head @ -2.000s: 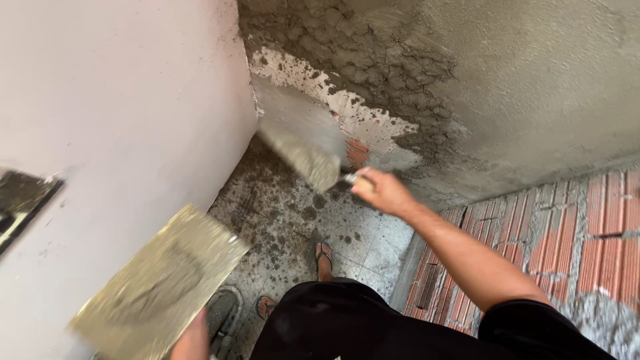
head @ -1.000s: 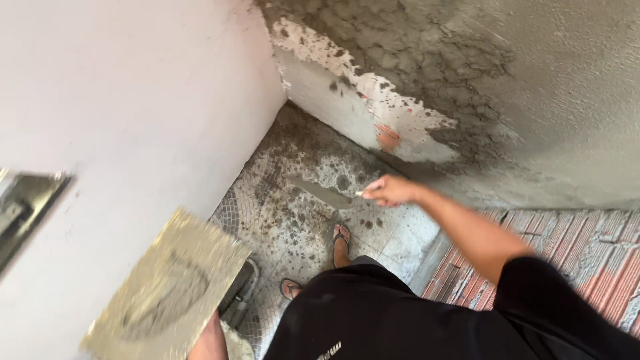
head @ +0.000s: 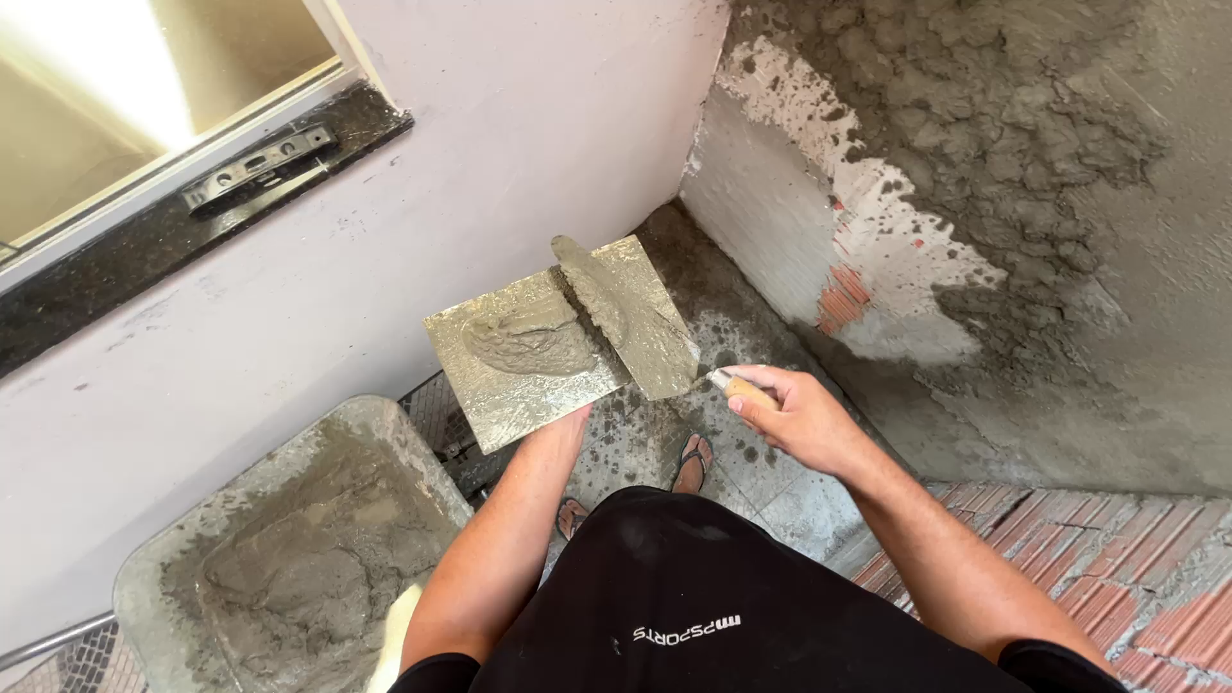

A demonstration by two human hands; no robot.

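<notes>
My right hand (head: 794,414) grips the wooden handle of a pointing trowel (head: 635,327), whose blade carries wet mortar and lies over the right part of a plasterer's hawk (head: 462,385). A mound of mortar (head: 534,337) sits on the hawk, left of the blade. From below, my left hand (head: 576,422) supports the hawk; most of its fingers are hidden under the plate. At the right, rough fresh mortar (head: 1020,164) covers part of the wall, beside a bare whitish patch (head: 895,221) with some exposed red brick (head: 844,299).
A mortar tub (head: 154,568) stands at lower left. On the dark stone sill (head: 77,308) under the window lies a metal-framed tool (head: 260,168). Bare hollow-brick wall (head: 1088,568) is at lower right. My sandalled feet (head: 691,462) stand on the splattered tile floor (head: 751,433).
The trowel has moved from over the floor near the wall to the hawk, and its blade now bears mortar. The view has shifted, bringing the window and tub into sight.
</notes>
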